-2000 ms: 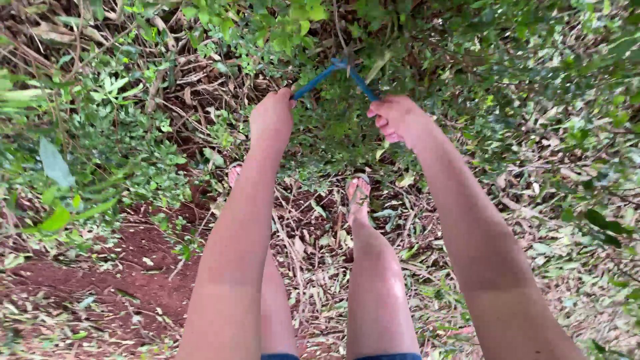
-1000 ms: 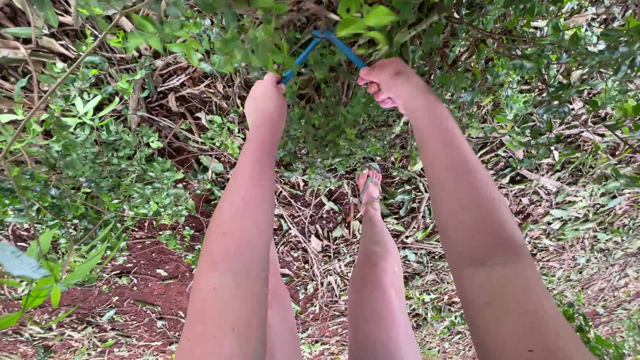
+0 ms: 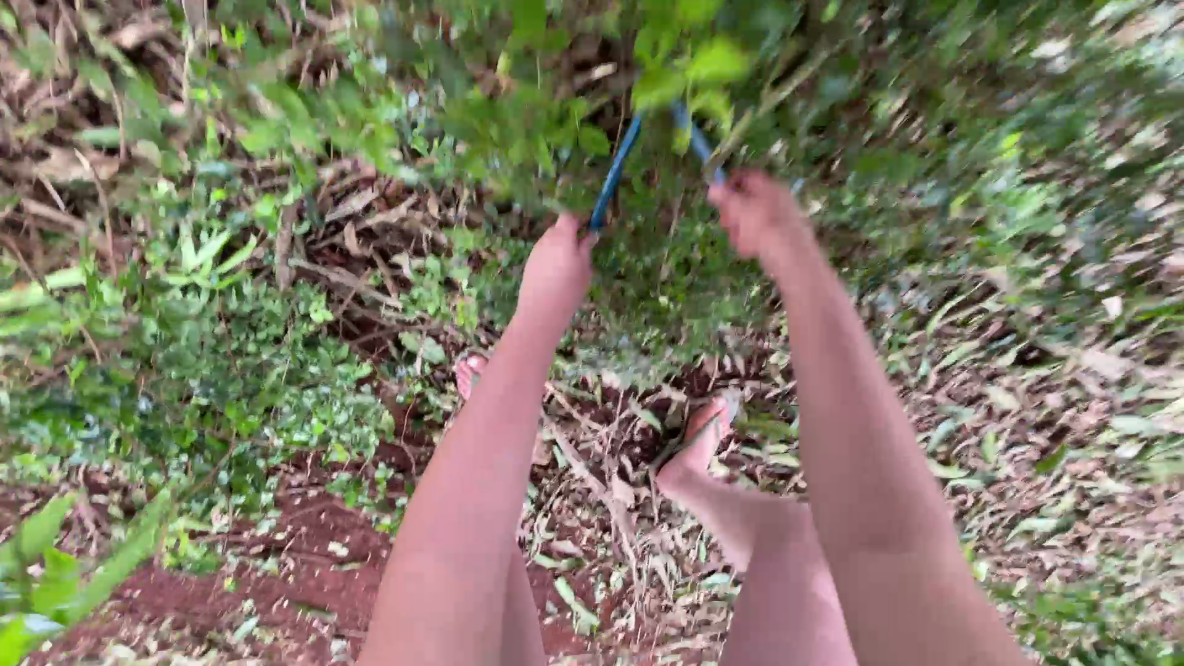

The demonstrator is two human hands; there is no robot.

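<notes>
Two blue handles of a long-handled cutting tool, apparently loppers, reach up into a leafy green bush. My left hand (image 3: 558,268) is closed on the lower end of the left handle (image 3: 615,176). Around the right handle (image 3: 698,143) my right hand (image 3: 754,213) is wrapped, a little higher in the view. The handles stand apart at my hands and come closer together toward the top. Leaves (image 3: 694,74) of the bush hide the tool's head, and motion blurs the upper part of the view.
My sandalled feet show below, the right foot (image 3: 703,435) among dry sticks and fallen leaves. Bare red soil (image 3: 305,546) lies at the lower left, low green plants (image 3: 259,370) at the left. Leaf litter (image 3: 1064,388) covers the right side. Broad leaves (image 3: 55,573) stick in at the lower left corner.
My hands have come nearer each other, and the handles' angle is narrower than before. The tool's head, visible two seconds ago, is now behind leaves. My right foot has turned.
</notes>
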